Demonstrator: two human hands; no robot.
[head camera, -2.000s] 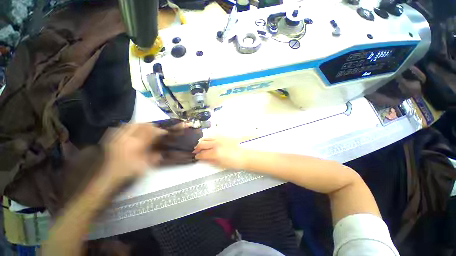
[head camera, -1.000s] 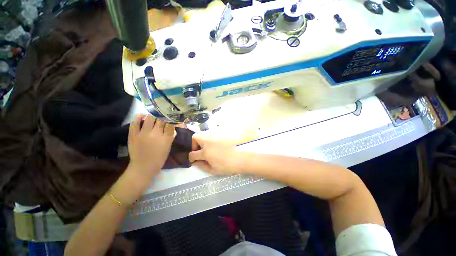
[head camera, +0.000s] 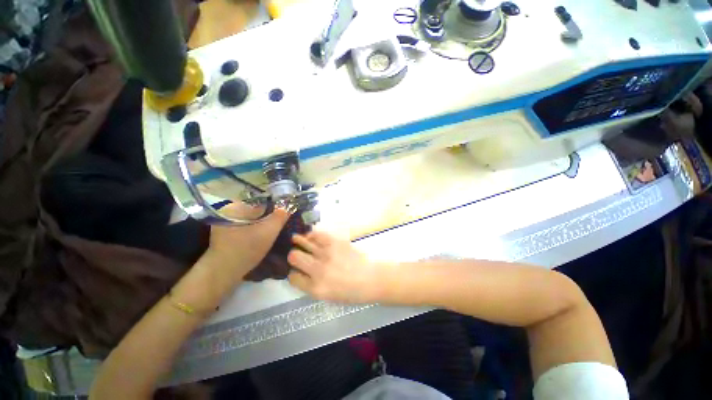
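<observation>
The brown and black garment (head camera: 55, 262) lies in a heap left of the machine head, and a dark end of it reaches to the needle area. My left hand (head camera: 248, 233) is on this end, its fingertips close to the presser foot (head camera: 290, 205). My right hand (head camera: 332, 267) is just right of the left one, fingers bent on the cloth edge. The cloth between the hands is mostly hidden under the fingers. The needle tip is too small to tell.
The white JACK sewing machine (head camera: 351, 109) spans the view, with a curved wire guard (head camera: 195, 191) at its left. A dark post (head camera: 137, 39) stands upper left. A ruler tape (head camera: 273, 324) runs along the table's front edge. A picture card (head camera: 644, 173) lies at right.
The view has come closer to the machine head. My left hand has moved in beside the presser foot, fingertips now under the guard. My right hand stays at the cloth edge.
</observation>
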